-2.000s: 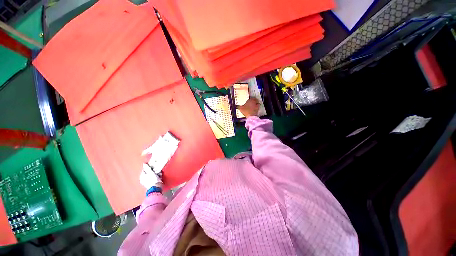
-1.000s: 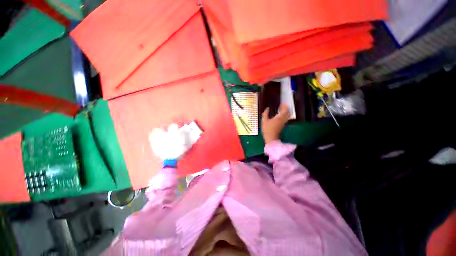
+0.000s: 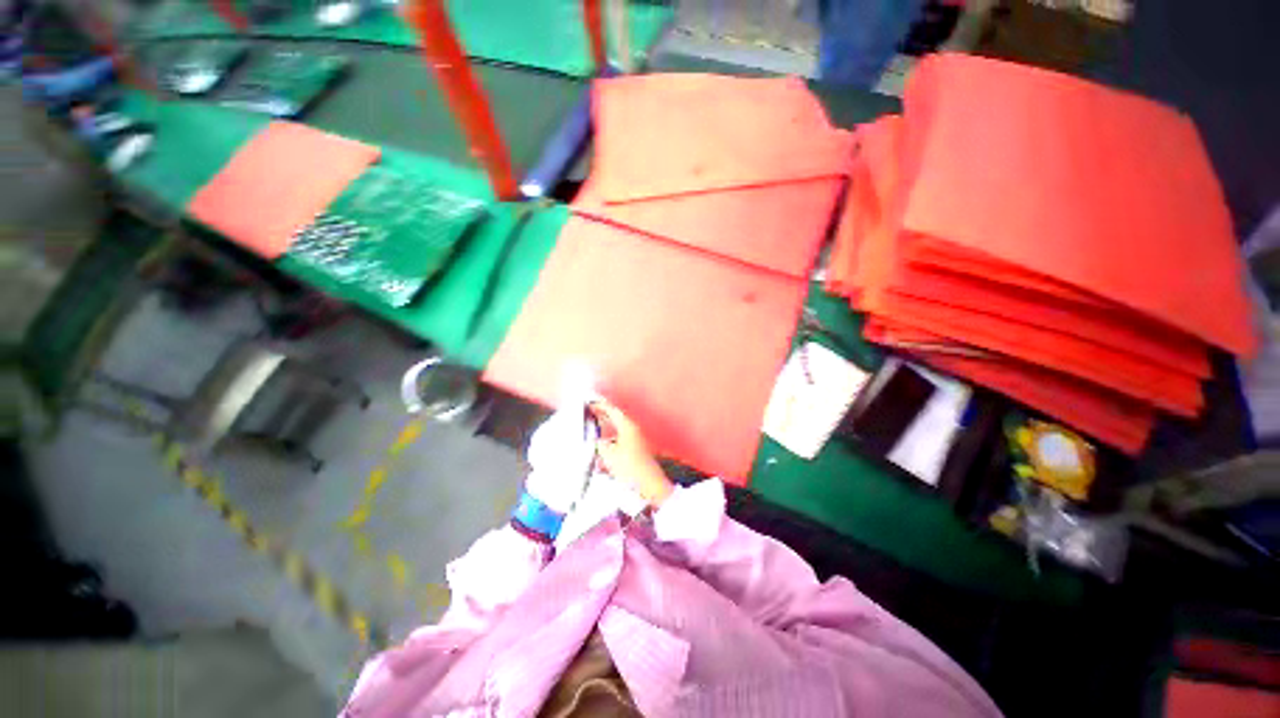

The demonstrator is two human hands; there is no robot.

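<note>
My left hand [image 3: 560,446], in a white glove with a blue band at the wrist, is over the near edge of the orange-red foam sheet [image 3: 660,330]. A loose white glove [image 3: 577,384] seems to stick out beyond its fingers, blurred and overexposed. My bare right hand [image 3: 632,456] is beside the left, fingers against the white cloth; its grip is not clear. A pale sticker sheet [image 3: 816,404] lies right of the foam, with a dark phone [image 3: 890,404] beside it.
A foam stack [image 3: 1053,225] stands back right. A yellow round item [image 3: 1053,459] and clear plastic bag [image 3: 1074,536] lie at right. A green circuit board [image 3: 393,232] lies on the left bench. A chair [image 3: 260,393] stands on the floor at left.
My right hand has left the phone and come across to my left hand. The phone's screen has gone dark. The view has swung left, showing more bench and floor.
</note>
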